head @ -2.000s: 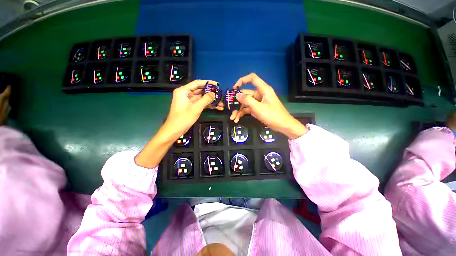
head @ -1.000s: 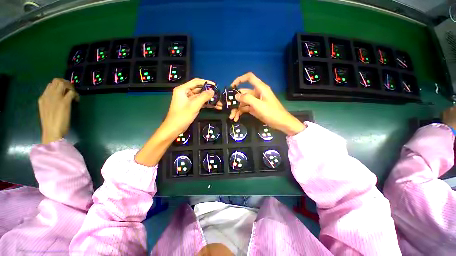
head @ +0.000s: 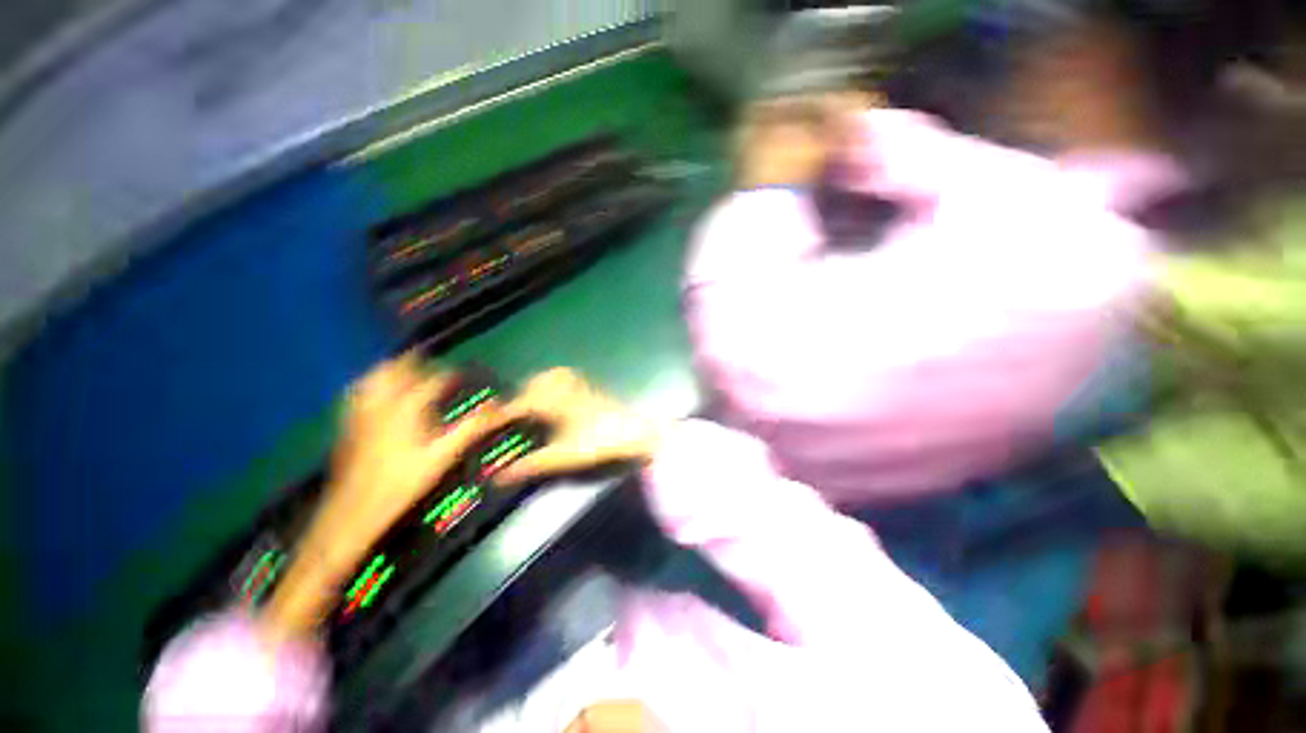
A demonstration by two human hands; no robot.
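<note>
The view is strongly blurred and tilted. The near black compartment tray (head: 318, 630) runs diagonally at the lower left, with several gauges (head: 368, 584) showing as green and red streaks. My left hand (head: 384, 437) is over the tray's upper side, beside a gauge (head: 468, 403) with green marks. My right hand (head: 573, 423) is over the tray's right end, its fingers close to my left hand and near another gauge (head: 506, 451). Blur hides the fingertips, so I cannot tell whether either hand holds a gauge.
A filled black tray (head: 494, 294) lies beyond my hands on the green bench (head: 580, 318). The blue mat (head: 186, 372) is at left. A person in a pink work coat (head: 917, 329) sits close at right. Something yellow-green (head: 1232, 444) is at far right.
The view has swung to the right and blurred. My hands have moved from above the tray's far edge to its right end. The far left tray is out of view.
</note>
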